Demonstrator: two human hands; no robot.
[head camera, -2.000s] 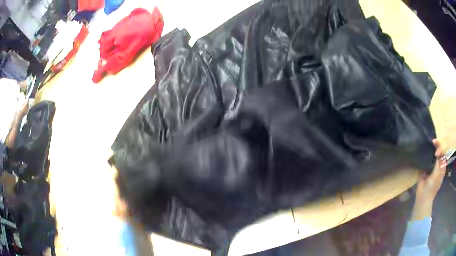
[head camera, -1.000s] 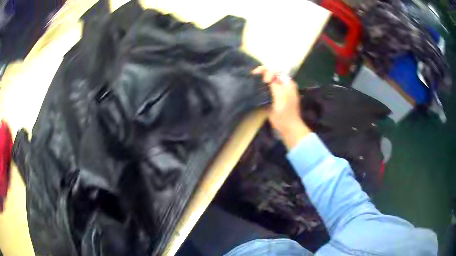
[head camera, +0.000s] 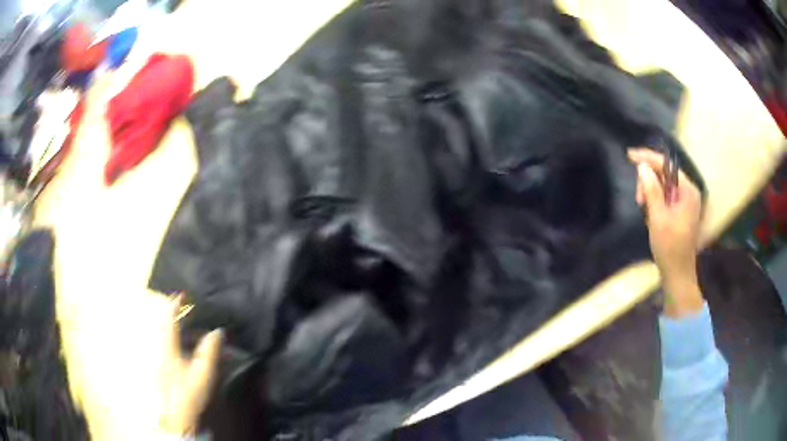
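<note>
A large shiny black leather-look jacket (head camera: 388, 172) lies spread and creased over the table, with a dark opening in its near middle part. My left hand (head camera: 194, 379) is at the jacket's lower left edge, blurred and washed out by light, with thumb and fingers apart. My right hand (head camera: 675, 211) is over the jacket's right edge. Its fist holds a small dark tool with a reddish part, which looks like thread snips (head camera: 670, 175). Whether the right fingers also touch the jacket cannot be told.
The pale table (head camera: 112, 284) has a curved-looking near edge. A red garment (head camera: 148, 112) lies at the upper left, with a blue item (head camera: 122, 46) behind it. Dark garments (head camera: 30, 327) are at the far left. A dark pile (head camera: 742, 319) is beside the table at the right.
The view has swung back left, showing the red garment and my left hand again. My right hand has left the hem corner it was at and now shows a dark tool.
</note>
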